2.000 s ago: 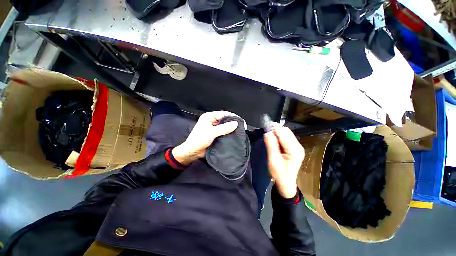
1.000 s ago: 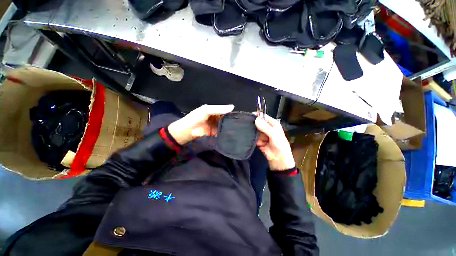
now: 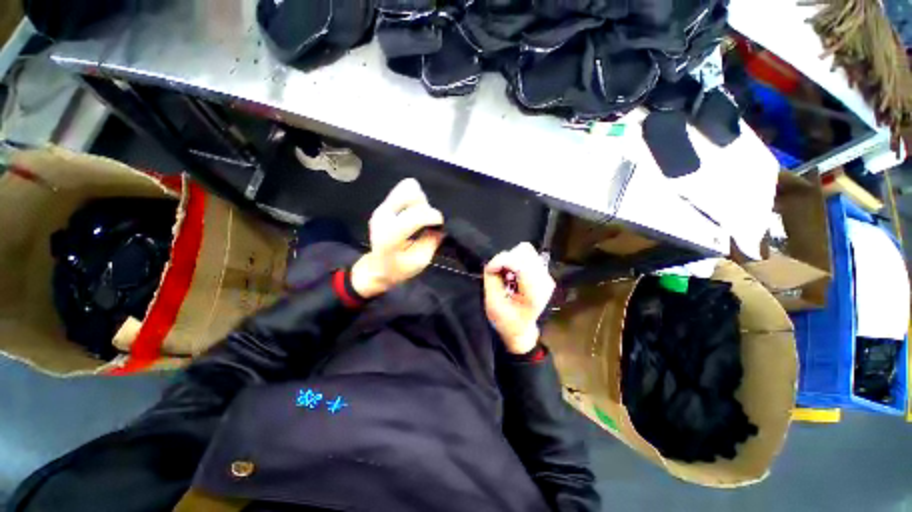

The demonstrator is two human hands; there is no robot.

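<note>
A black sewn piece (image 3: 466, 240) is stretched between my hands above the lap, blurred and hard to tell from the dark floor behind. My left hand (image 3: 403, 238) is closed on its left end. My right hand (image 3: 519, 294) is closed at its right end, with a small reddish metallic glint of the thread snips (image 3: 511, 284) among the fingers; the blades do not show clearly. A thin pale line runs between the hands along the piece's lower edge.
The metal bench (image 3: 400, 122) bears a heap of black pieces (image 3: 560, 60), flat black pieces (image 3: 670, 142) and white paper (image 3: 735, 190). Cartons of black pieces stand left (image 3: 185, 275) and right (image 3: 775, 375). Blue crates (image 3: 835, 340) are beyond. A pale shoe (image 3: 335, 163) shows under the bench.
The piece was face-up and broad between my hands; it now shows as a narrow dark strip. My left hand has closed into a fist, and my right hand is slightly lower. The view has shifted slightly.
</note>
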